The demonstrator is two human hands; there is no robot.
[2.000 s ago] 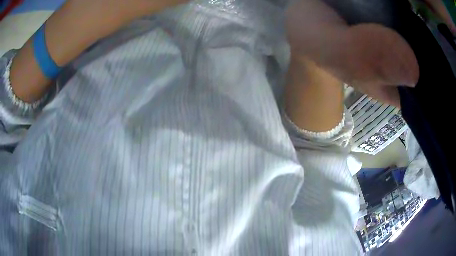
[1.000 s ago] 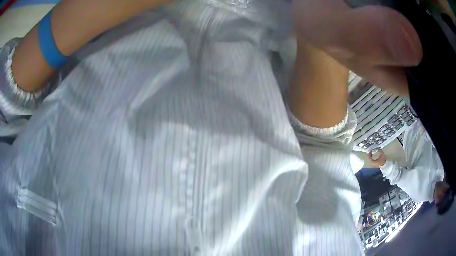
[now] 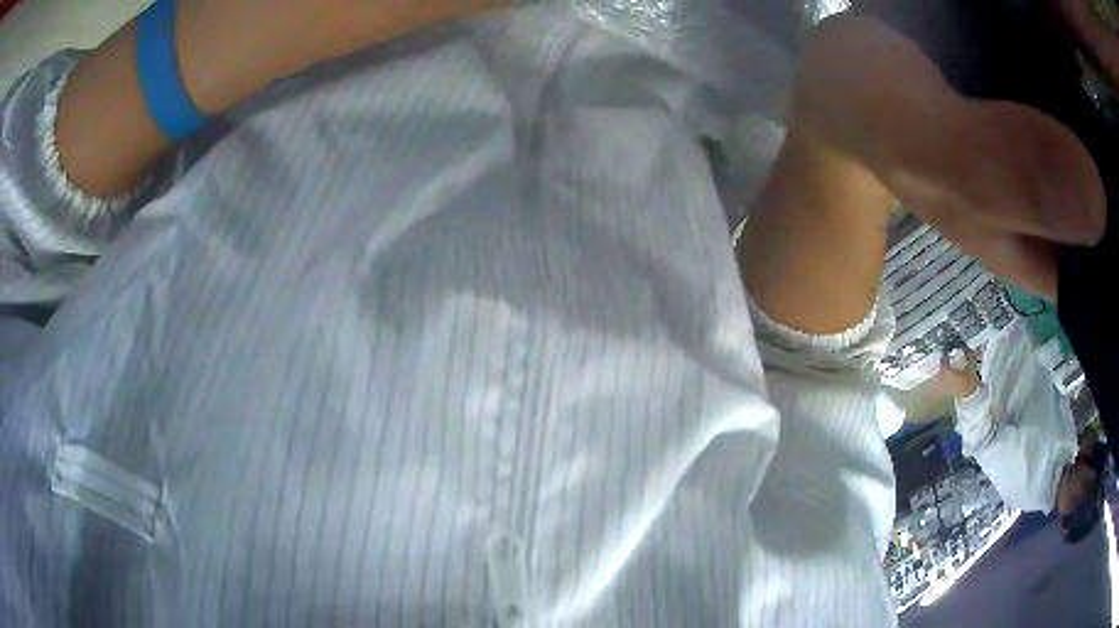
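Observation:
My left hand is out of the picture past the top edge; only my left wrist and forearm show, with a bright blue band around the wrist. My right hand is large and blurred at the upper right, its fingers curled against a large black shape. I cannot tell whether it grips this shape. A strip of shiny clear plastic, perhaps bubble wrap, shows at the top edge between my arms. What my hands work on is hidden or cut off.
My pale striped smock fills the middle. At the right, another person in a white smock has a hand near rows of small parts on a slatted surface. More cluttered equipment stands below. A pale surface shows at the upper left.
My arms, smock and the black shape have shifted right in the picture. The other person has come into view at the right since the earliest frame, and a green patch shows behind them.

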